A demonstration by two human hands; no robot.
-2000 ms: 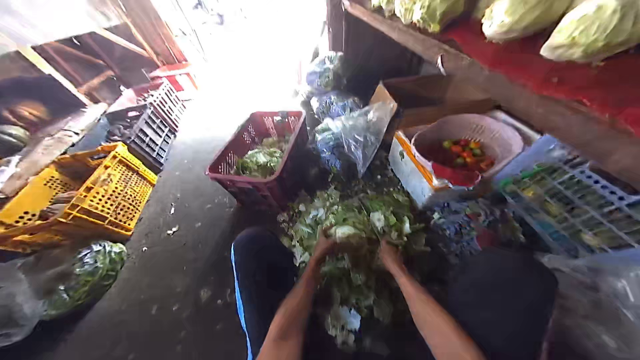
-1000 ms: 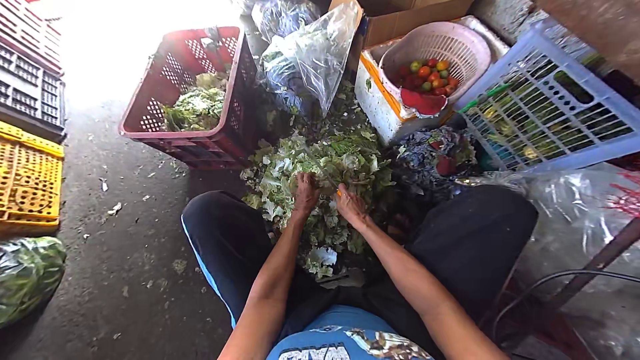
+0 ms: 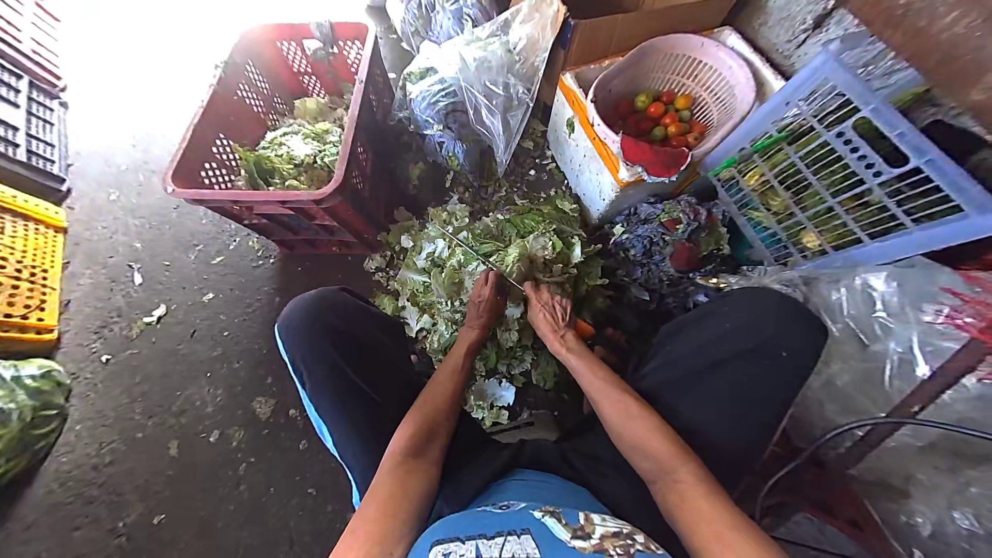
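Note:
A knife with an orange handle (image 3: 583, 329) is in my right hand (image 3: 552, 310), its thin blade (image 3: 473, 254) pointing up and left over a heap of loose leafy greens (image 3: 434, 287). Close beside it, my left hand (image 3: 486, 302) is curled low among the leaves near the blade; whether it grips a leaf or stem cannot be told. The heap of pale green, frilly leaves lies between my knees. Up and left of the heap, a dark red plastic crate (image 3: 341, 182) holds leafy heads.
Plastic-bagged vegetables (image 3: 442, 101) stand behind the heap. At right are a pink basket (image 3: 697, 58) of tomatoes on a foam box (image 3: 577, 174), dark purple leaves (image 3: 659, 240) and a pale blue crate (image 3: 891, 244). A yellow crate (image 3: 31, 271) and a bag of greens (image 3: 27, 411) edge the left.
The view has tilted down since two seconds ago. The thin blade now shows plainly over the leaves, where it was not distinct before. Both hands stay close together at the heap.

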